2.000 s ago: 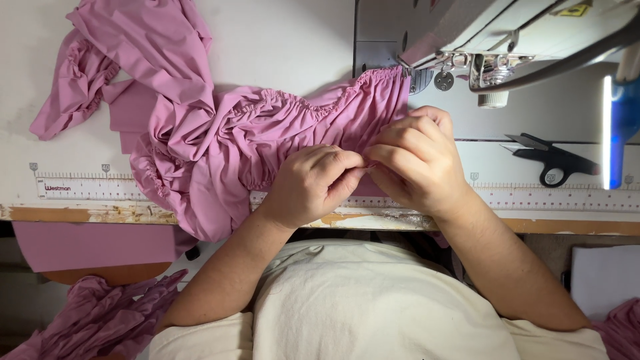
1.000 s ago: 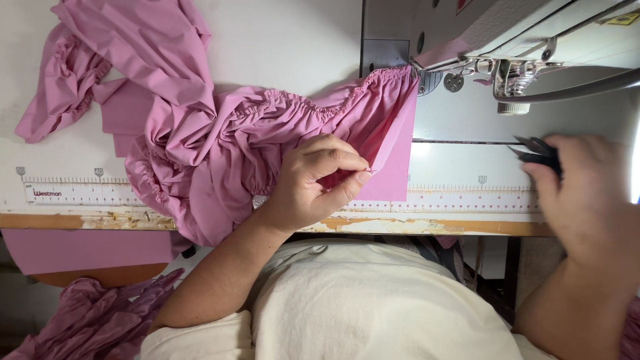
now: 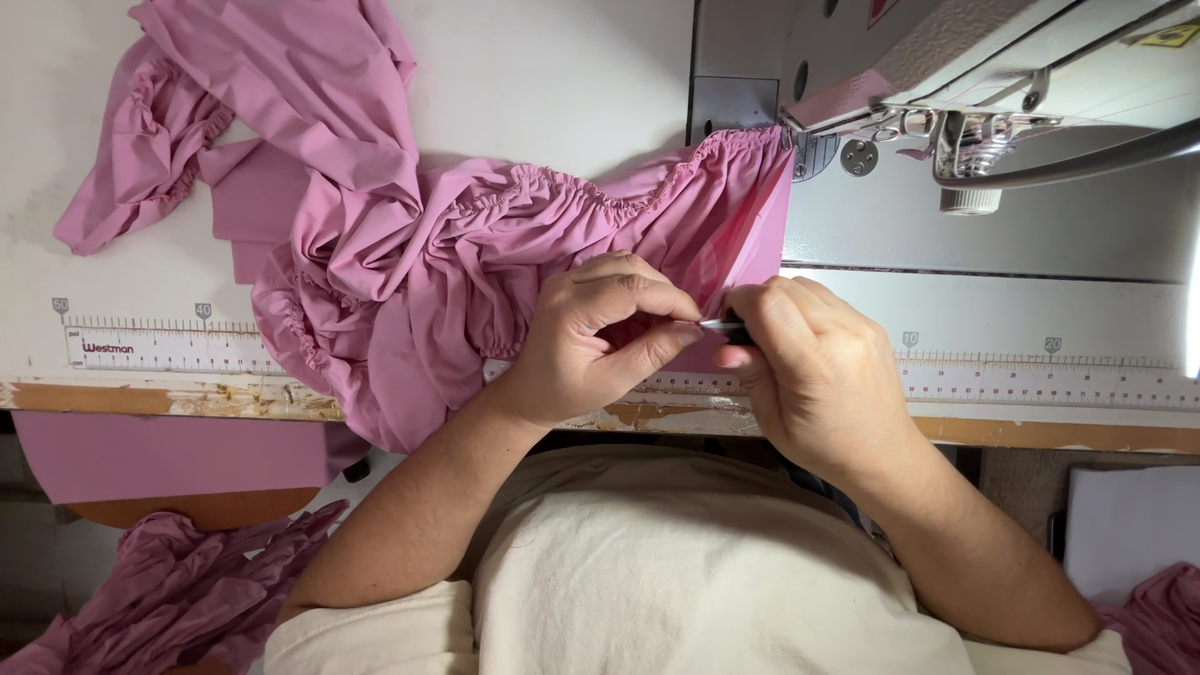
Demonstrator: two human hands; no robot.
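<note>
Gathered pink fabric (image 3: 487,253) lies across the sewing table, its ruffled upper edge running to the needle area of an industrial sewing machine (image 3: 900,56). My left hand (image 3: 609,337) pinches the fabric's near edge between thumb and index finger; whether a thread is in the pinch is too small to tell. Close against it, my right hand (image 3: 806,366) grips black-handled thread snips (image 3: 736,328), mostly hidden in the fingers. Their metal tip touches or nearly touches my left fingertips.
A white ruler (image 3: 169,349) is fixed along the table's worn wooden front edge (image 3: 253,401). More pink fabric (image 3: 178,591) hangs or lies below at the left, with another pile (image 3: 1158,609) at the lower right. A bright lamp stands at the far right.
My right hand left the fabric, picked up the snips from the table at the right, and brought them left to my left hand. My left hand stays at the fabric's edge.
</note>
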